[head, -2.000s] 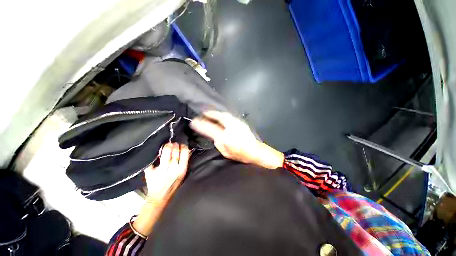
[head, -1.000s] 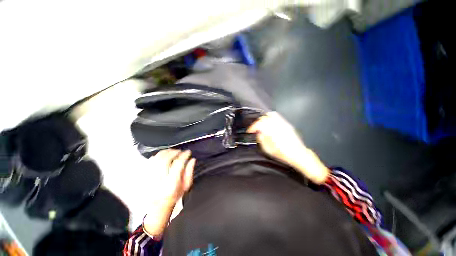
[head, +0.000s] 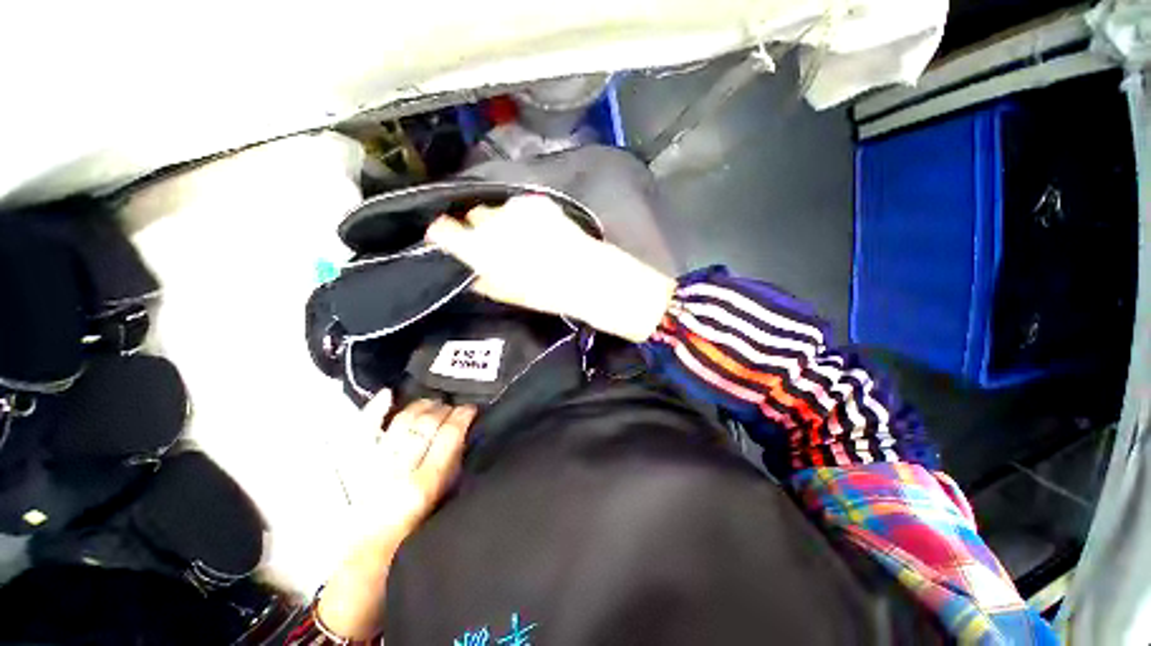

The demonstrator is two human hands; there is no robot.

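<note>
A black bag (head: 391, 297) with pale lines along its openings lies on my lap and the white surface's edge. Its near compartment is open and shows a white label (head: 467, 360) with dark lettering. My right hand (head: 537, 259) reaches over the bag from the right, with its fingers at the upper compartment's edge. My left hand (head: 410, 467) holds the near edge of the bag below the label, fingertips on the fabric. The right fingertips are partly hidden against the bag.
Several black bags (head: 95, 404) are piled at the left. A white cloth-covered table (head: 442, 63) runs across the top. A white surface (head: 227, 290) lies beside my lap. A blue crate (head: 915, 240) stands on the floor at the right. My dark apron (head: 606, 530) covers my lap.
The near compartment has opened and the label now shows. My right hand has moved left, from the bag's right end onto the upper compartments. The camera view has also shifted.
</note>
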